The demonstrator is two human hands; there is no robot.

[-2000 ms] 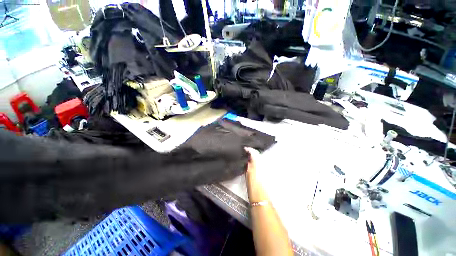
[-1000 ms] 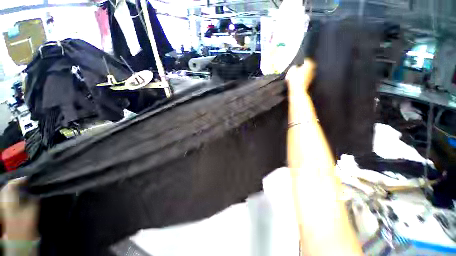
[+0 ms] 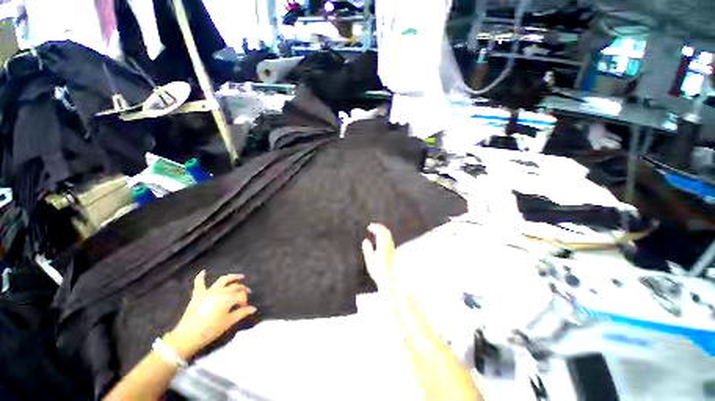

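Large dark garment panels (image 3: 290,243) lie spread in layers across the white machine table (image 3: 306,360), with several fanned edges along their left side. My left hand (image 3: 215,305) rests on the near left part of the cloth, fingers spread. My right hand (image 3: 379,251) is at the cloth's near right edge, fingers slightly apart, with the fingertips on the cloth. Neither hand visibly grips it.
The white sewing machine (image 3: 627,345) with a blue stripe is at the lower right, beside a black phone (image 3: 592,377). Blue thread cones (image 3: 196,170) stand behind the cloth at left. A large dark cloth heap (image 3: 59,117) is at far left. A white hanging bag (image 3: 415,63) is above.
The large dark cloth, held raised between both hands one second ago, now lies on the table. Both hands have let go and come down onto it. The view has shifted.
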